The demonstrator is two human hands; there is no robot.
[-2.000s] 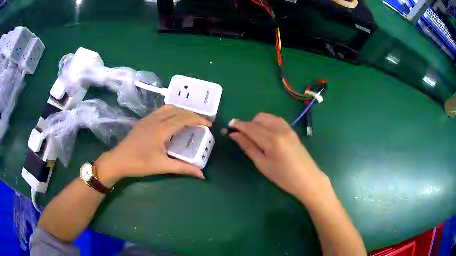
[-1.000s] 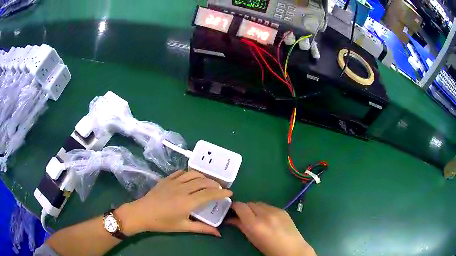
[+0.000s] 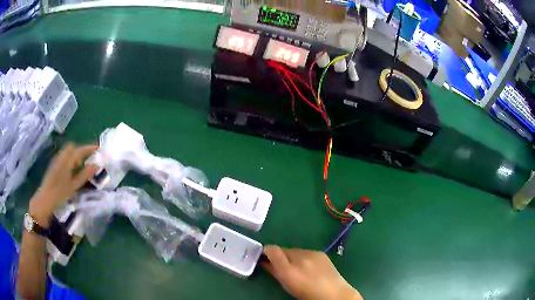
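Note:
Two white power strip units lie on the green mat, the upper one point(image 3: 241, 203) behind the lower one point(image 3: 230, 249). Each has a white cord bundled in clear plastic. My right hand point(image 3: 302, 270) holds the small black plug of the USB test lead at the right end of the lower unit; the fingers hide most of it. My left hand point(image 3: 65, 179) is slightly blurred at the supply power strip point(image 3: 63, 255), by the bagged cords' plugs; whether it grips anything is unclear. The test wire harness point(image 3: 354, 214) lies right of the units.
The black load tester box point(image 3: 317, 117) with red digits stands at the back, carrying a grey meter point(image 3: 293, 20) and a tape roll point(image 3: 400, 89). Waiting units point(image 3: 50, 94) with bagged cords lie at the left.
My left hand has let go of the lower unit and moved left to the supply power strip. My right hand stays at the unit's end. The red digits have changed.

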